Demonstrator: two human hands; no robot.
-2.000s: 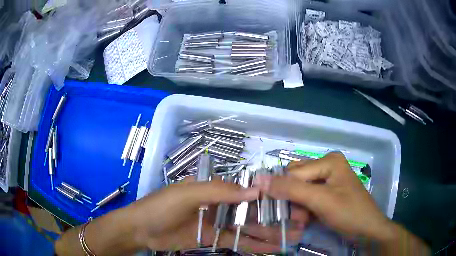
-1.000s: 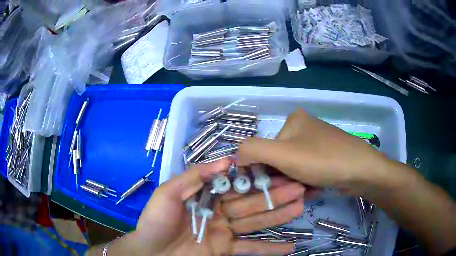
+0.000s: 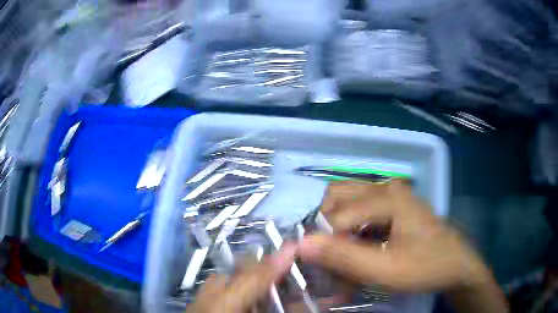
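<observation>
The view is blurred. My left hand [image 3: 245,287] is low over the white tray [image 3: 306,129], cut off by the bottom edge, with several metal cylinders [image 3: 273,235] at its fingers. My right hand [image 3: 391,244] is beside it, its fingers touching the same group near the left fingertips. Thin rods point down from these cylinders. More metal cylinders [image 3: 208,186] lie loose in the left part of the white tray. The green utility knife [image 3: 367,173] lies in the tray behind my right hand. How each finger grips is too blurred to tell.
A blue tray [image 3: 104,177] with a few cylinders is at left. Behind stand a clear plastic box [image 3: 254,92] of cylinders, a box of white packets [image 3: 385,61] and a paper sheet [image 3: 150,73]. Tweezers [image 3: 428,117] and thin pins [image 3: 471,121] lie beyond the white tray.
My hands were working over a palm-up row of cylinders; now they are lower and closer together. More cylinders show in the tray's left and middle. The whole view has shifted and blurred.
</observation>
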